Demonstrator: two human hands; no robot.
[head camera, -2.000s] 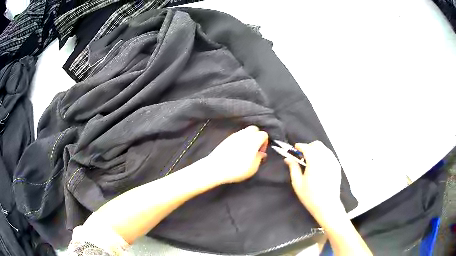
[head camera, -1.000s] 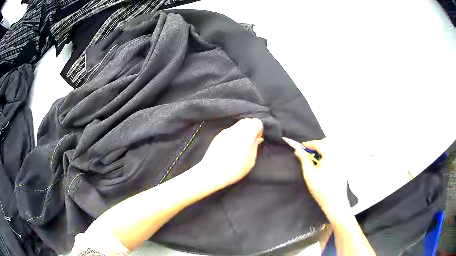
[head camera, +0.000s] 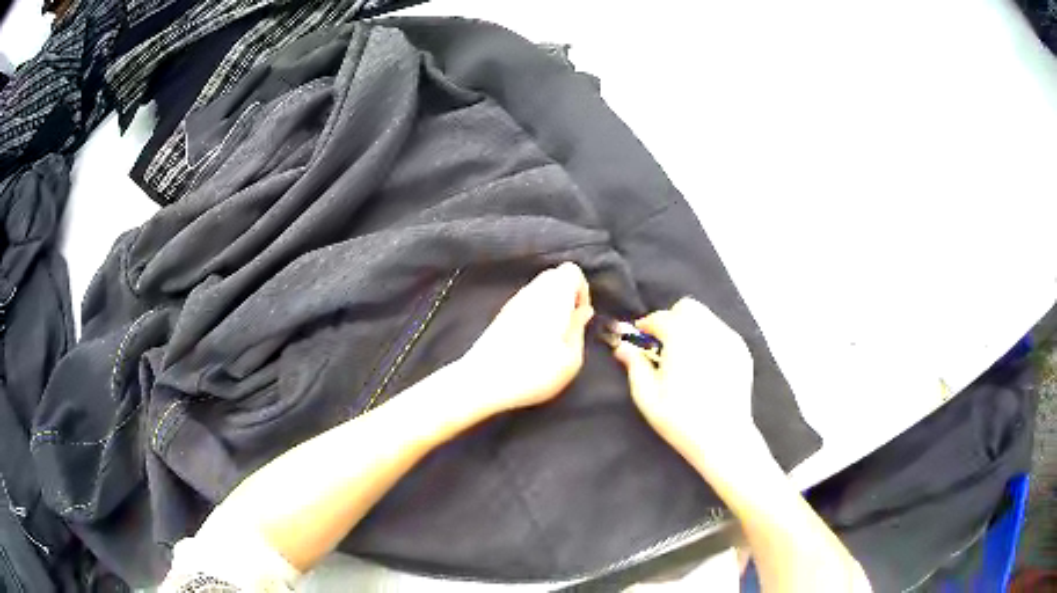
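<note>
A large dark grey garment lies spread and bunched in front of me, with a yellow stitched seam left of centre and a zipper along its near edge. My left hand is closed on the cloth just right of that seam; the fingertips are partly hidden. My right hand holds small thread snips with a dark blue and yellow handle. Their blades point left, close to my left fingertips, and are blurred. No thread end can be made out.
Striped black and white pieces lie at the far left. Dark garments are heaped along the left edge. The white table curves at the right. Below it are dark cloth and a blue crate edge.
My right hand first drew back to the right, then moved left with the snips, close to my left hand. My left hand and the garment have shifted slightly left in view.
</note>
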